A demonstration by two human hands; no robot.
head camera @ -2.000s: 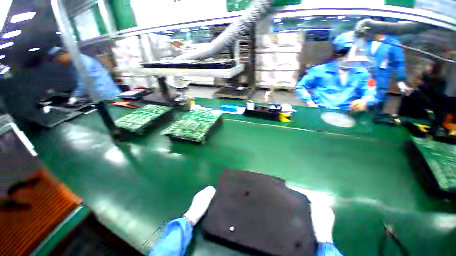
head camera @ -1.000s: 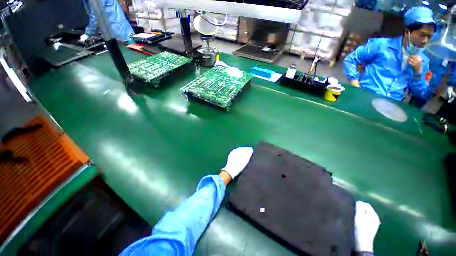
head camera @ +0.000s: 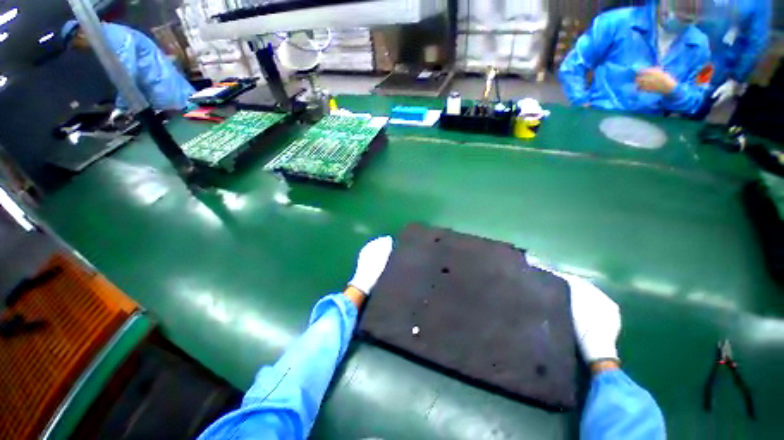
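A thick dark grey foam pad [head camera: 473,314] lies on the green bench mat in front of me, its far right corner notched, with a white speck on top. My left hand [head camera: 372,265], in a white glove, holds the pad's left edge. My right hand [head camera: 595,320], also gloved in white, holds its right edge. The fingertips of both hands are hard to make out against the pad.
Two green circuit boards [head camera: 329,148] [head camera: 232,138] rest at the far left. Side cutters [head camera: 727,378] lie at right. An orange carrier [head camera: 64,344] stands left of the bench. A black tool tray [head camera: 477,119] is at the far edge. People in blue [head camera: 640,60] [head camera: 142,64] are beyond.
The view has swung right and back left. Both hands have stayed at the pad's sides. The side cutters now show fully at right.
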